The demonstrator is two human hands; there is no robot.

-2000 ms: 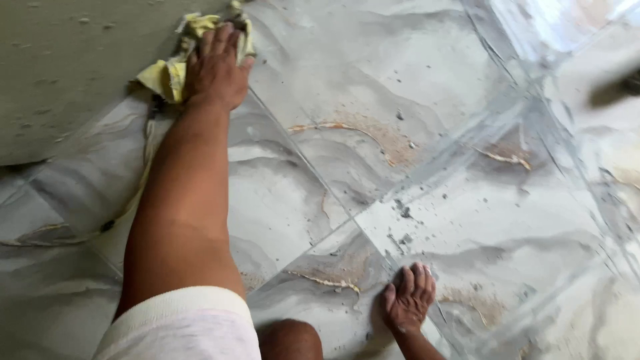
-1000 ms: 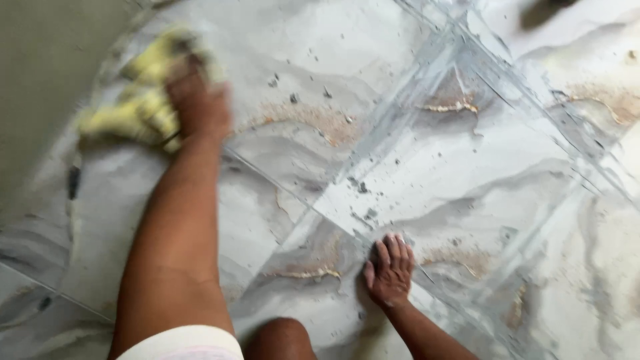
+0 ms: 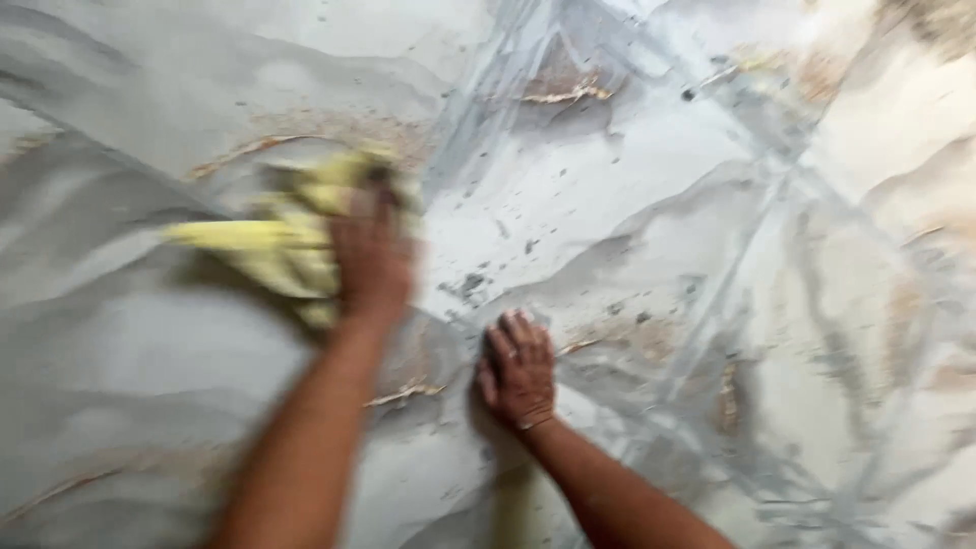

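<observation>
My left hand [image 3: 374,259], blurred by motion, is on a crumpled yellow cloth [image 3: 305,229] over the marble-patterned floor tiles [image 3: 229,343]. The cloth spreads out to the left of the fingers and partly under them. To the right and a little lower, my right hand [image 3: 520,370] rests palm down on the tiles with its fingers slightly apart and nothing in it. Dark crumbs of debris [image 3: 473,286] lie on the tile just above my right hand.
Greyish smears [image 3: 732,282] run along the tile joints on the right and at the top. More dark specks [image 3: 643,316] are scattered on the tile right of my right hand. A small dark lump [image 3: 688,94] lies near the upper right.
My left hand has swept the yellow cloth rightward over the tiles, away from the dull greenish surface at the upper left. My right hand stays by the debris. The view has shifted.
</observation>
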